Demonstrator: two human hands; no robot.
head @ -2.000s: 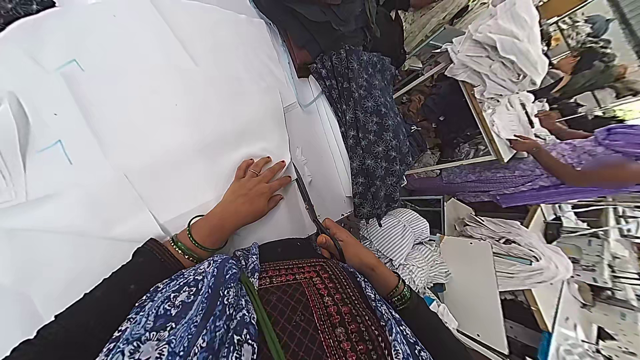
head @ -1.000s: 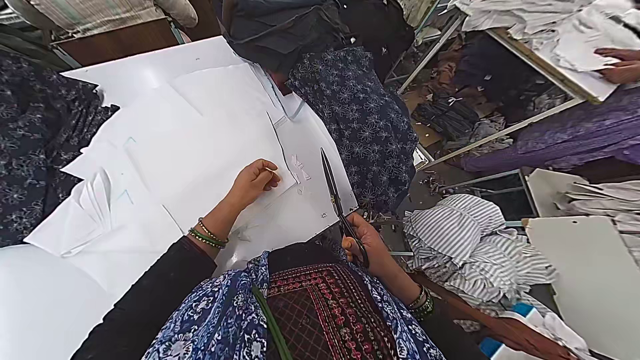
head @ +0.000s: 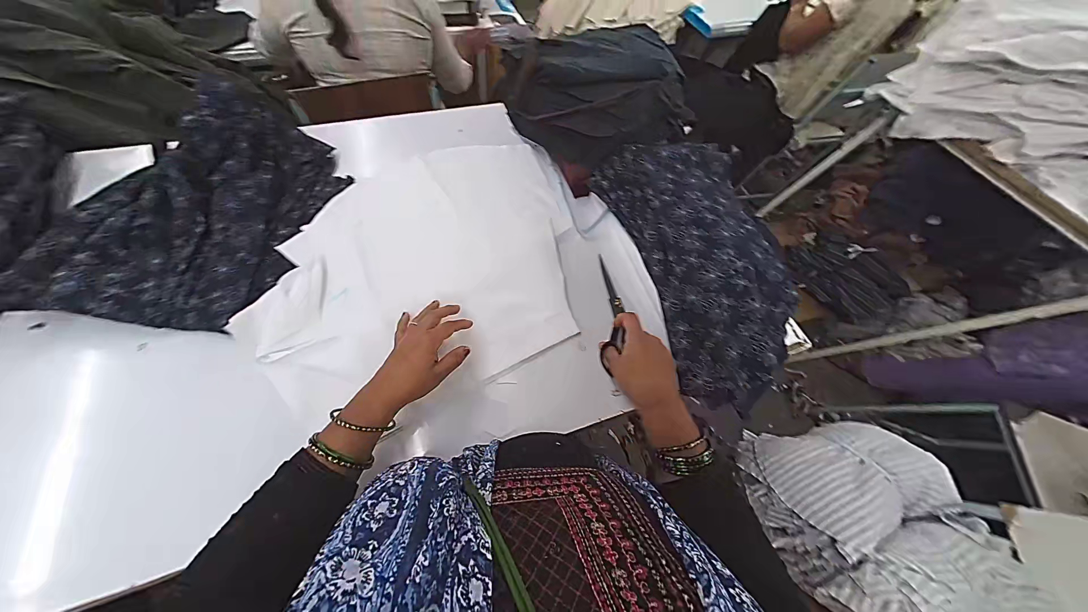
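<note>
White fabric pieces (head: 476, 238) lie in a loose stack on a glossy white table (head: 127, 450). My left hand (head: 427, 353), fingers spread, is over the near part of the fabric and holds nothing; whether it touches the cloth I cannot tell. On the right, my right hand (head: 642, 361) grips the dark handles of fabric scissors (head: 611, 285). Their blades look closed and point away from me, to the right of the stack's edge. The handles are partly hidden by my fingers.
Dark blue patterned cloth lies left (head: 178, 229) and right (head: 693, 263) of the fabric. Dark folded cloth (head: 595, 85) is at the far edge. A person (head: 365, 42) sits beyond. Striped cloth (head: 850, 484) is heaped at the lower right; white cloth (head: 1003, 76) lies on another table.
The scissors were at the fabric's edge two seconds ago, with my left hand beside them; now they are apart from it. My left hand's fingers have spread. The view has swung left.
</note>
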